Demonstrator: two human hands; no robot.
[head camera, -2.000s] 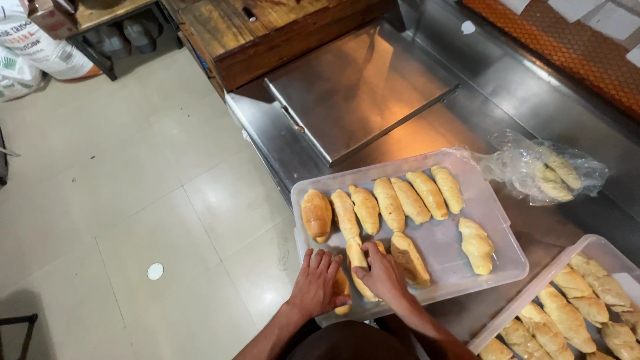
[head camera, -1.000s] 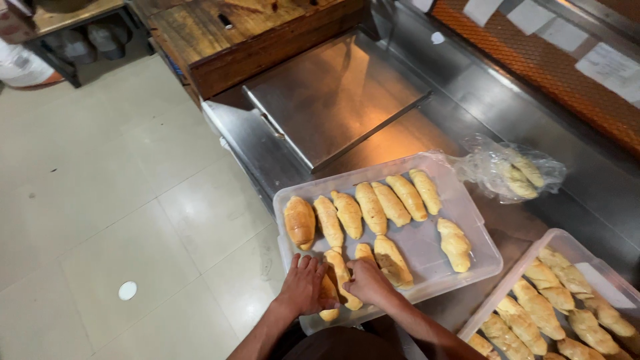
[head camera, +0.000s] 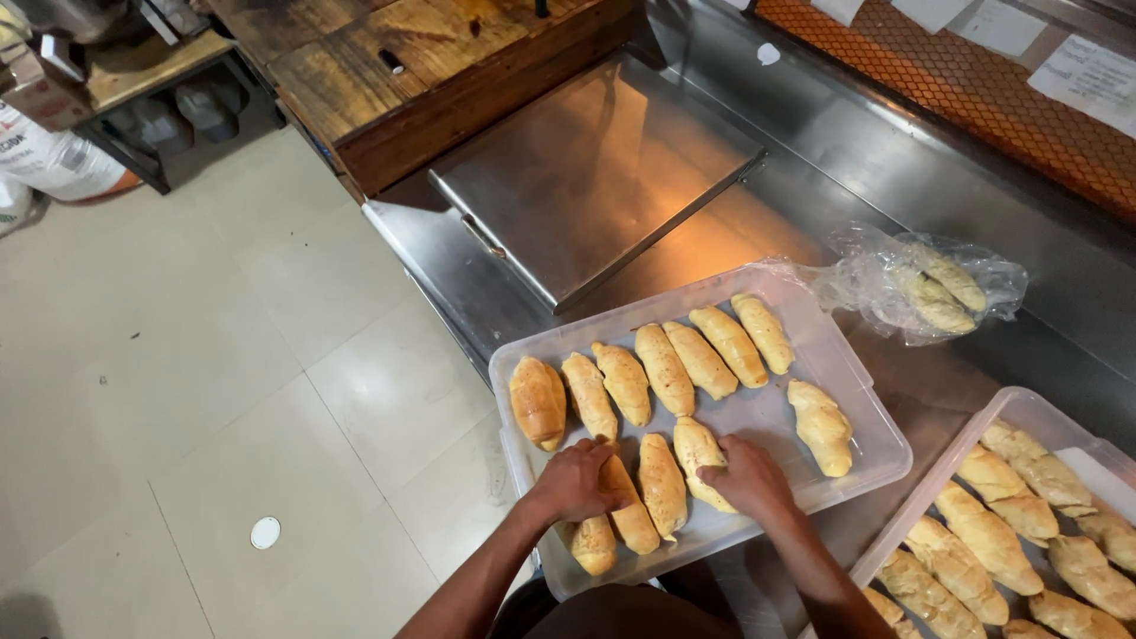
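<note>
A translucent plastic tray holds several baked bread rolls, with a row along its far side and more along the near side. My left hand rests on a long roll in the near row, beside a shorter roll at the tray's left corner. My right hand has its fingers on the right side of another near-row roll. Between the hands lies one more roll, untouched. A lone roll lies near the tray's right end. The undersides of my fingers are hidden.
At the lower right, a second plastic tray is filled with rolls. A clear plastic bag with rolls inside lies on the steel counter. Behind the first tray are a hinged steel lid and a wooden box.
My right hand has moved to the right, from the middle near-row rolls to the rightmost one of that row. The near-row rolls now sit farther apart. My left hand stays at the left end.
</note>
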